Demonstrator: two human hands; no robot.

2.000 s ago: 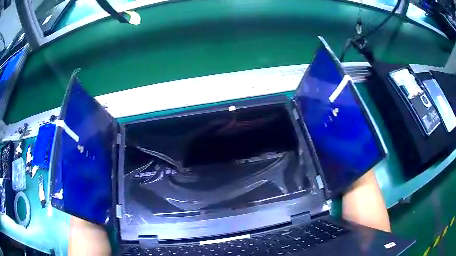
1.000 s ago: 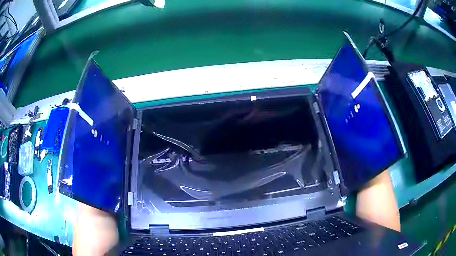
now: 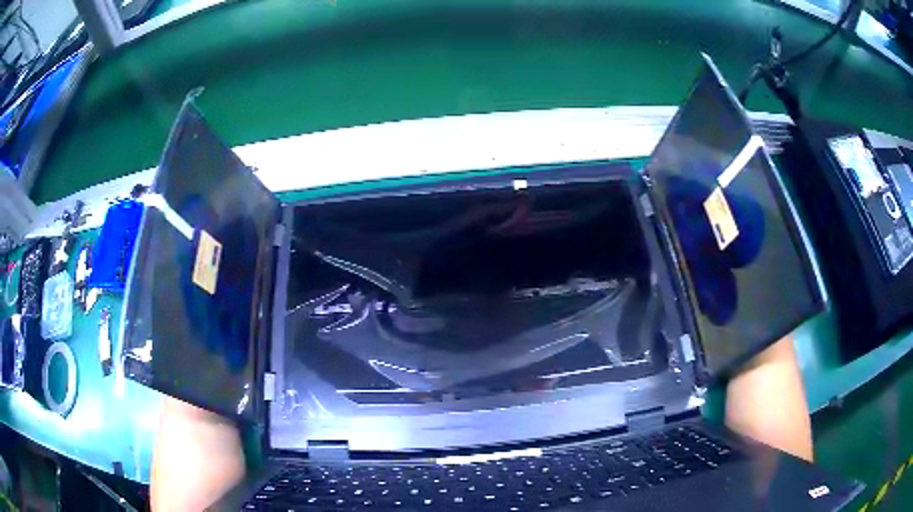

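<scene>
The laptop stands open, with its main screen (image 3: 461, 290) under wrinkled glossy film. The left side screen (image 3: 205, 270) and right side screen (image 3: 741, 220) angle out from it, each dark with a small orange-yellow box and a white tape strip. The keyboard deck (image 3: 501, 480) is at the bottom edge. Of my left hand (image 3: 197, 455), only the wrist area shows below the left side screen. My right hand (image 3: 771, 400) likewise disappears behind the lower right side screen. The fingers of both are hidden, so their grip cannot be told.
A pale rail (image 3: 450, 140) runs behind the laptop, with a green surface beyond. On the left bench are a blue lump (image 3: 118, 240), a pale tape ring (image 3: 59, 378) and small parts. Black foam (image 3: 851, 290) with device parts (image 3: 871, 195) lies at the right.
Both side screens have changed from blue to a dark picture with an orange-yellow box. The view has shifted slightly, and the laptop appears further right and a little higher. Both hands remain at the side screens.
</scene>
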